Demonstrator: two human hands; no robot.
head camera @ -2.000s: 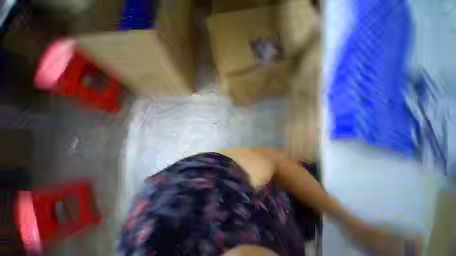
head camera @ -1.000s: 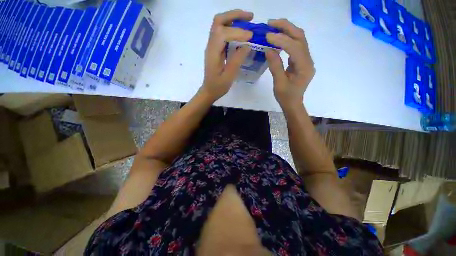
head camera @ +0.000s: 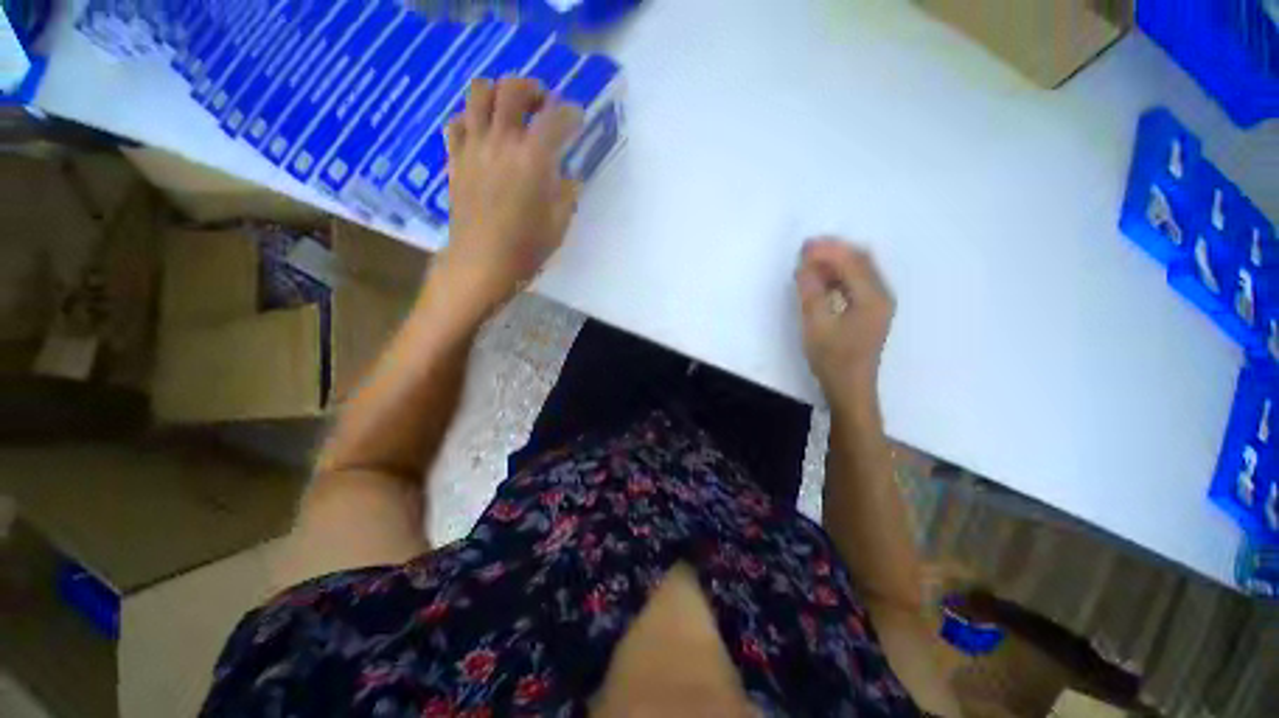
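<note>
A row of upright blue and white retail boxes [head camera: 337, 105] stands at the upper left of the table. My left hand [head camera: 512, 183] is at the right end of the row, its fingers curled over the end box [head camera: 600, 124], whose window side shows beside them. The hand hides part of that box. My right hand [head camera: 846, 316] is over the white table near its front edge, slightly blurred, fingers curled in, with no object visible in it.
Filled blue trays [head camera: 1192, 232] lie at the right, with more blue trays [head camera: 1227, 56] beyond. A brown carton [head camera: 1038, 35] is at the far edge. Open brown cartons [head camera: 239, 365] stand on the floor at left. A bottle [head camera: 1255, 564] is at the right edge.
The box held in both hands at the table's middle is no longer there. My left hand has moved left to the row's end; my right hand has come away from it and curled. The view has turned.
</note>
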